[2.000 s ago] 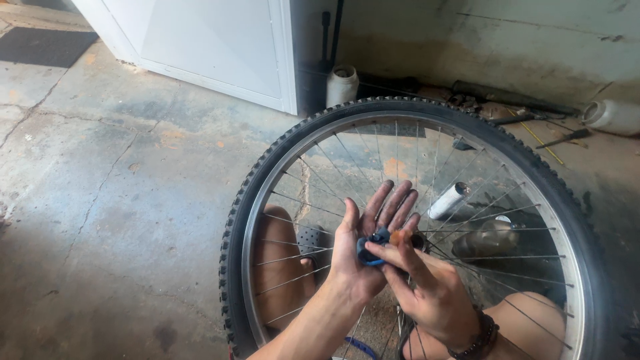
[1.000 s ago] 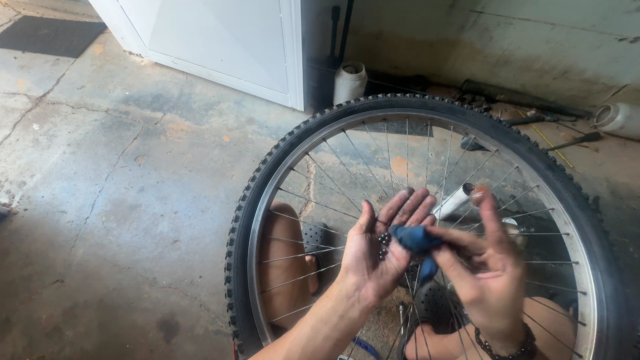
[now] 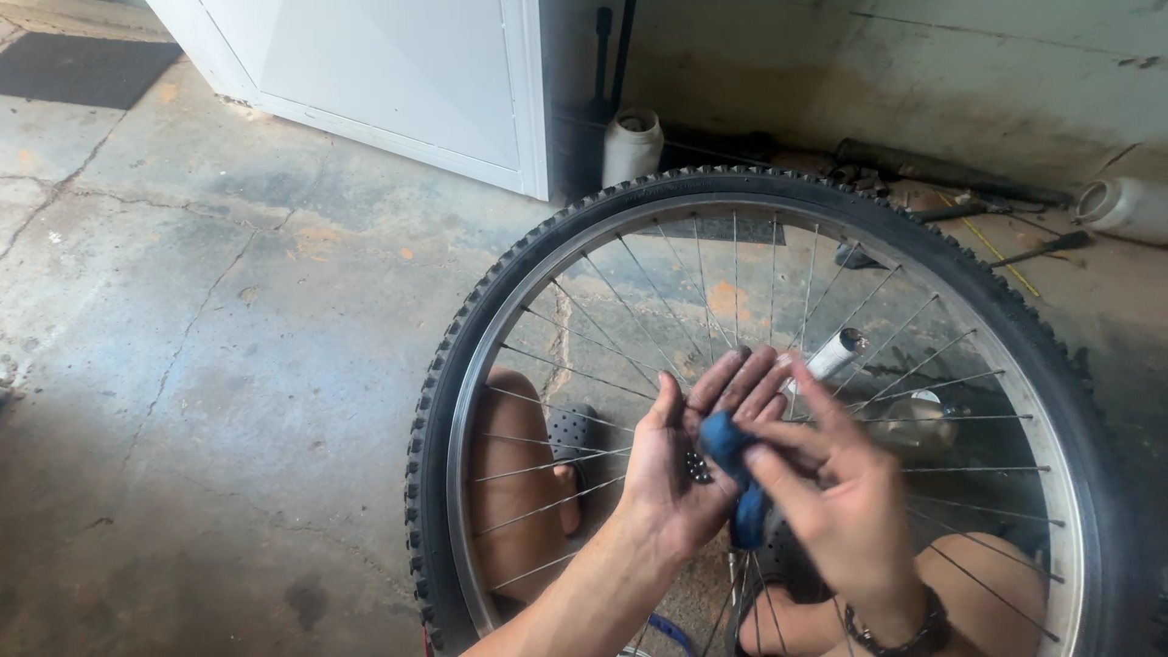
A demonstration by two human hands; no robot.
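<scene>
My left hand (image 3: 680, 470) is palm up in front of the wheel's spokes, its fingers stained dark. Several small shiny metal balls (image 3: 698, 467), likely loose bearing balls, lie in its palm. Between thumb and fingers, my right hand (image 3: 826, 465) pinches a blue cloth (image 3: 727, 438) just over that palm; part of the cloth hangs down beside it. The right hand is slightly blurred. A bicycle wheel (image 3: 463, 383) with a knobby black tire and metal rim stands around both hands. Its hub is largely hidden behind them.
My bent legs and dark perforated clogs (image 3: 573, 431) show through the spokes. Beyond the wheel are a white tube (image 3: 826, 359), a clear container (image 3: 915, 415), a white plastic bottle (image 3: 632, 151), another white container (image 3: 1122, 208), tools (image 3: 1049, 248) by the wall and a white metal door (image 3: 392, 82).
The blue cloth, bunched at my fingers one second ago, now sits farther over my left palm. Two seconds ago my right fingers were on the left palm; they have since lifted off it.
</scene>
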